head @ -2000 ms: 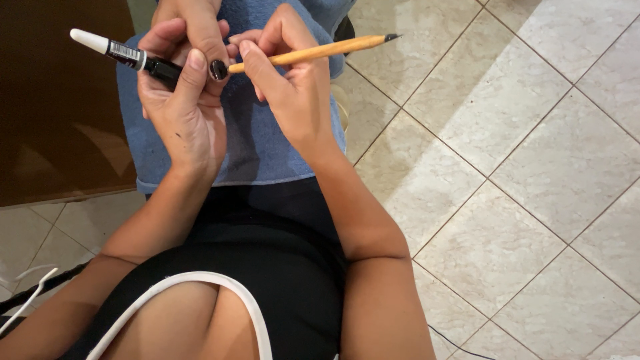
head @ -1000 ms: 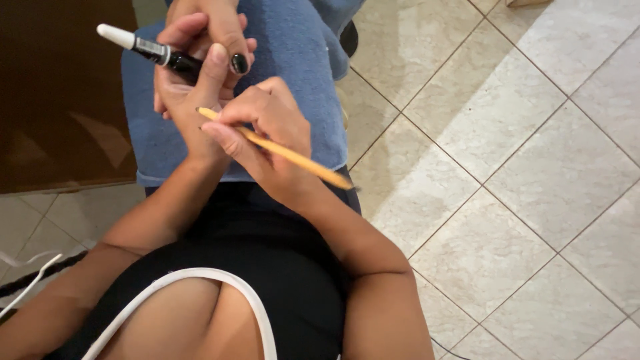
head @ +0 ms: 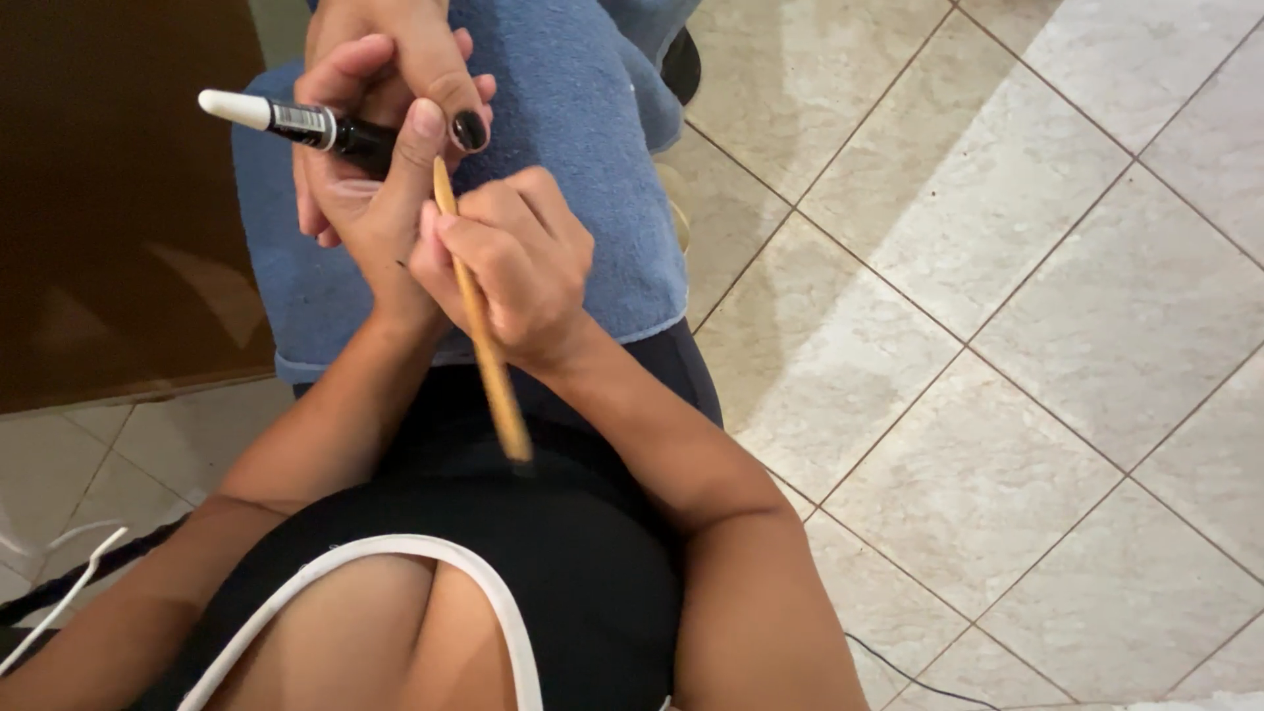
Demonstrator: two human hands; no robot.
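Observation:
My left hand [head: 390, 188] grips a black tube with a white pointed cap [head: 286, 120], and its thumb lies beside another person's thumb [head: 434, 69], whose nail [head: 468, 130] is dark and glossy. My right hand [head: 509, 257] holds a slim wooden stick [head: 474, 306] like a pencil. The stick's pale pointed end is close to my left thumb, just below the painted nail; whether it touches cannot be told. Its far, dark-tipped end points down toward my black top and is blurred. The other person's remaining fingers are mostly hidden behind my left hand.
A blue towel [head: 583, 128] lies over the lap under the hands. Dark brown furniture [head: 118, 197] stands at the left. Light floor tiles [head: 987, 296] spread at the right, with a thin dark cable [head: 918, 681] near the bottom. White cords [head: 74, 588] hang at the lower left.
My right hand has moved down from the painted nail, and the stick has swung from pointing right to pointing down toward my top. My left hand still grips the tube.

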